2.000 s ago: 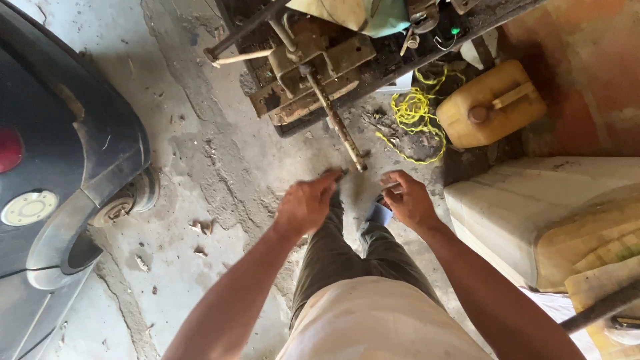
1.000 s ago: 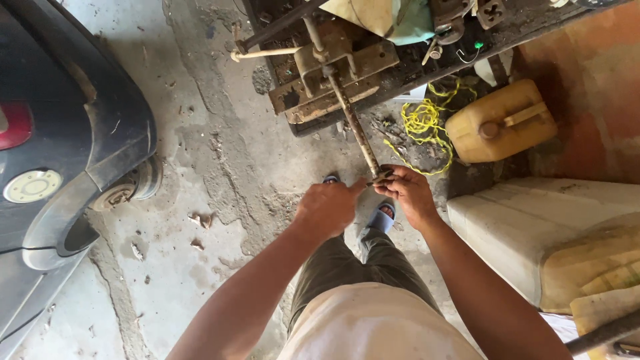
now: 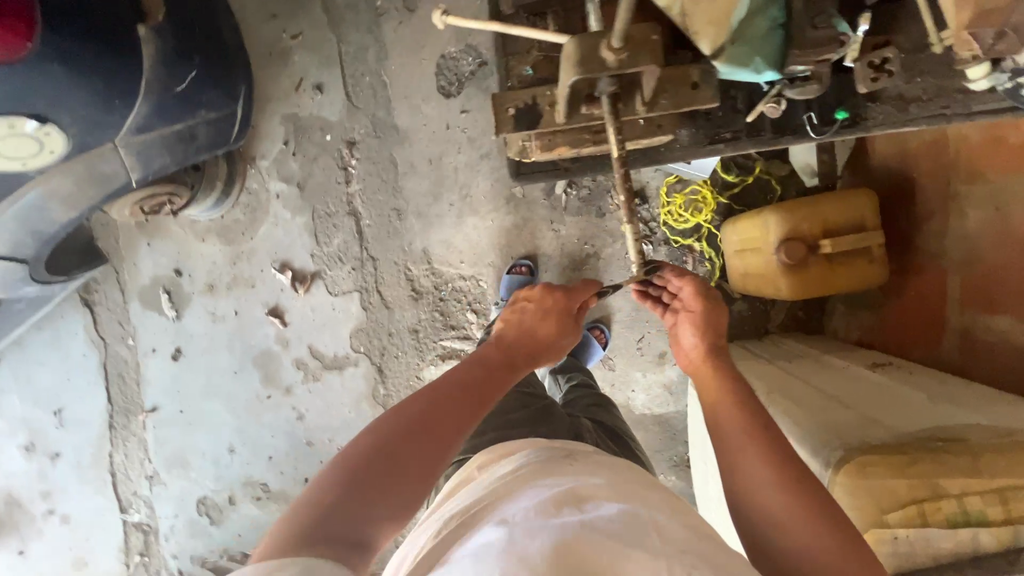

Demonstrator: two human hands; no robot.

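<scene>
A long worn metal rod [image 3: 622, 180] juts toward me from a rusty metal bracket [image 3: 608, 64] at the workbench edge. At its near end is a small dark metal tool [image 3: 620, 286], whose exact kind I cannot tell. My left hand [image 3: 548, 320] is closed on the tool's left end. My right hand [image 3: 680, 308] is at the rod's tip, thumb and forefinger around the tool's other end, the remaining fingers loosely curled below.
The cluttered wooden workbench [image 3: 576, 168] spans the top right. Beneath its edge lie yellow rope [image 3: 690, 210] and a yellow plastic jerrycan [image 3: 808, 260]. A white container [image 3: 800, 384] stands at right, a dark car [image 3: 176, 88] at left.
Two seconds ago my hands were apart, off the rod's end. They have since come together at its tip, and the view has shifted slightly.
</scene>
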